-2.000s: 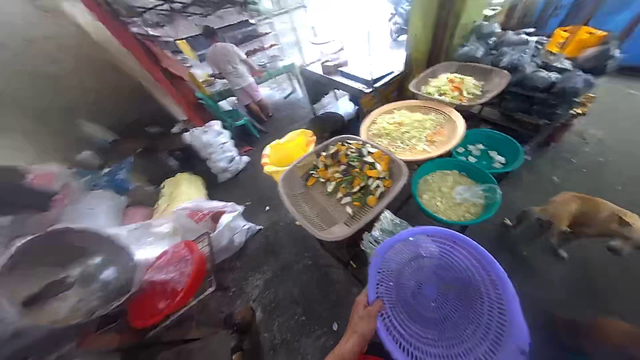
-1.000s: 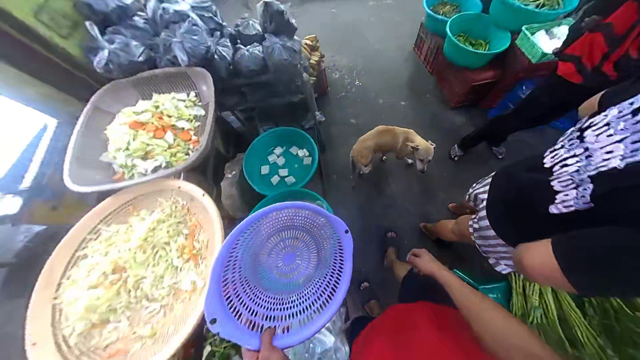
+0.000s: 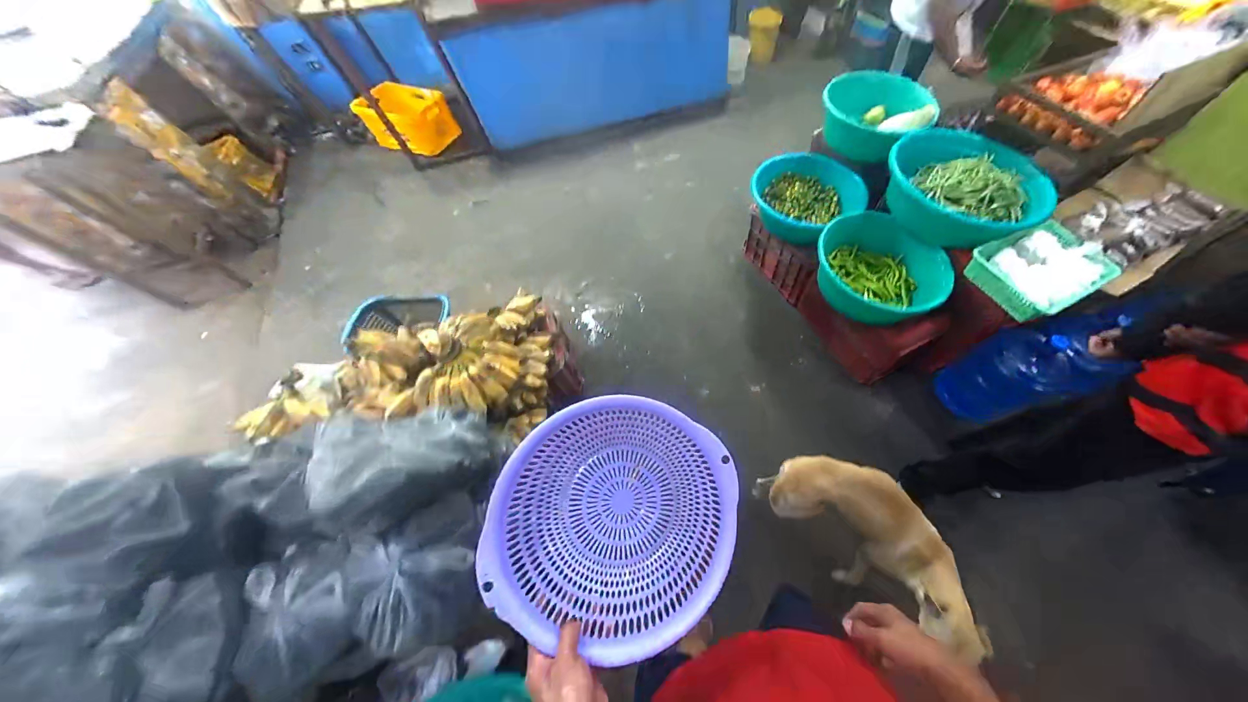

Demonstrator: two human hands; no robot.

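A round purple plastic colander appears at the lower middle of the head view, with nothing but small specks visible in it. My left hand grips its near rim, thumb over the edge. To the right of my red shirt, my right hand hangs beside my body with its fingers curled, and no object shows in it; its exact finger closure is unclear. Dark plastic bags lie left of the colander. Just beyond its rim is a pile of bananas.
A tan dog stands close on the right. Teal basins of vegetables rest on red crates at the upper right. A person in red and black is at the right edge. A blue counter stands far ahead.
The view has swung widely. The colander stays in my left hand throughout. The vegetable-filled colanders seen earlier are out of view, and bananas and a blue counter now show.
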